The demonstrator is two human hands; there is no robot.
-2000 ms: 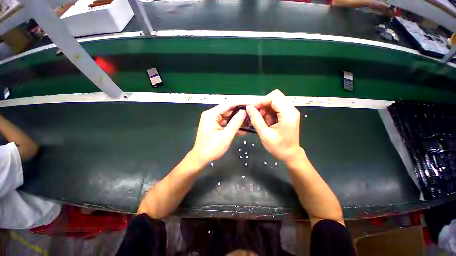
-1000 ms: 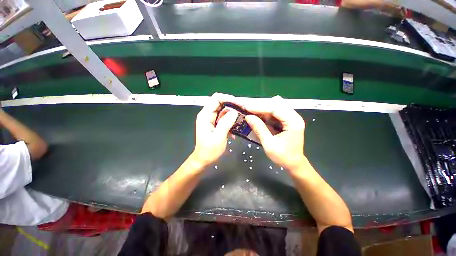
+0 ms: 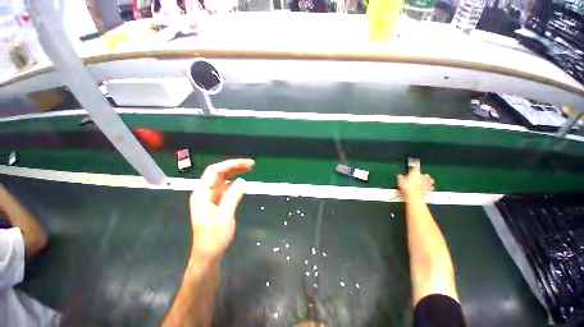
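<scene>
My left hand (image 3: 218,211) is raised over the bench at centre left, fingers apart and empty. My right hand (image 3: 417,185) reaches over the white rail to the belt at centre right. Its fingers are closed around the near end of a keypad phone (image 3: 413,164); the far end shows beyond the fingertips. Another keypad phone (image 3: 352,172) lies sideways on the green belt between my hands. Several tiny white parts (image 3: 314,251) are scattered on the dark green bench (image 3: 365,255).
A third phone (image 3: 184,159) lies on the belt (image 3: 275,161) beyond my left hand. A slanting grey post (image 3: 109,115) stands left. A shiny black stack (image 3: 551,249) is at right. A person's arm (image 3: 22,217) is at far left. A white box (image 3: 146,92) stands beyond the belt.
The view has tilted up. My hands have parted and no longer hold a phone between them. My right hand has reached out to a phone on the belt; a sideways phone now lies there.
</scene>
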